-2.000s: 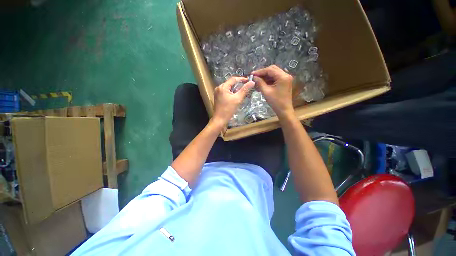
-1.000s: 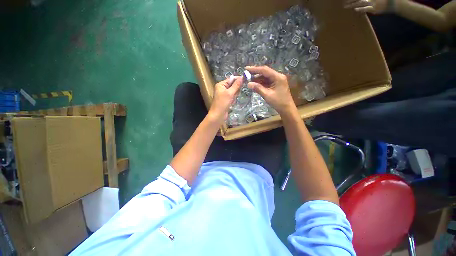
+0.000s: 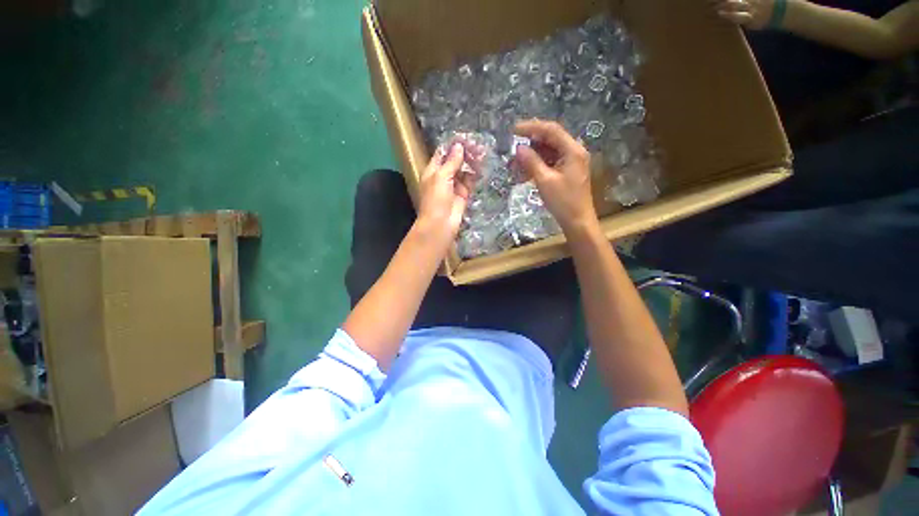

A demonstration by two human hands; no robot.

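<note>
A large open carton (image 3: 418, 166) stands in front of my knees with many loose clear plastic parts (image 3: 595, 129) inside. My left hand (image 3: 446, 181) is over the carton's left side, palm turned up, with a clear plastic part (image 3: 471, 148) at its fingers. My right hand (image 3: 559, 166) is just to the right, apart from the left. It pinches a small white piece (image 3: 520, 144) between thumb and fingertips. The piece is too small to tell its exact shape.
A red stool (image 3: 771, 433) with a chrome frame is at my right. Another person's hand (image 3: 746, 12) is at the carton's far right rim. At left are a wooden pallet (image 3: 230, 292), a closed-looking carton panel (image 3: 156, 317) and a blue crate (image 3: 22, 205).
My hands, together before, have moved apart. My left hand has opened upward with a clear part showing. The other person's hand has appeared at the carton's rim since the first frame.
</note>
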